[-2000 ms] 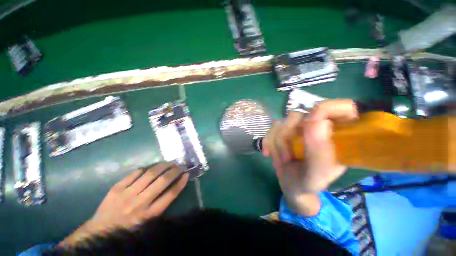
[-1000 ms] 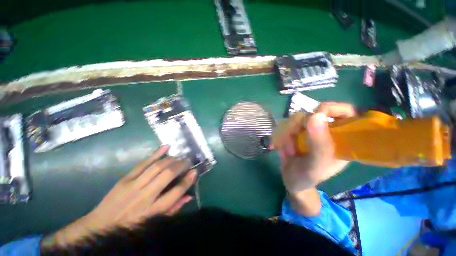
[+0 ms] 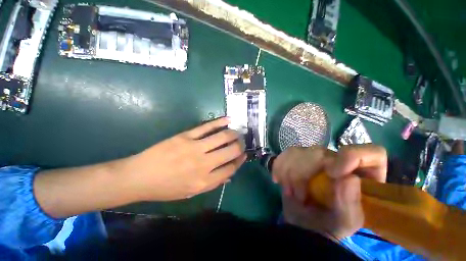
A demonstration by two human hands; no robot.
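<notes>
An open phone unit (image 3: 246,104) lies flat on the dark green bench, its dark board end away from me. My left hand (image 3: 196,158) lies on its lower left part, fingers a little apart, palm down. My right hand (image 3: 332,186) is shut on an orange electric screwdriver (image 3: 403,206). The dark tip of the screwdriver is at the lower right corner of the phone unit; whether it touches a screw cannot be seen. The round screw dish (image 3: 304,125), silver-grey and dotted, lies right of the phone unit, behind my right hand.
Two more phone units lie to the left, one (image 3: 138,38) across and one (image 3: 23,51) at the edge. Stacked units (image 3: 372,99) sit by the chipped edge strip (image 3: 286,41). A pink object (image 3: 408,130) lies at right. The belt beyond holds another unit (image 3: 324,23).
The view has turned and shifted. The screwdriver tip has moved from the screw dish to the near end of the phone unit. My left hand stays on the unit.
</notes>
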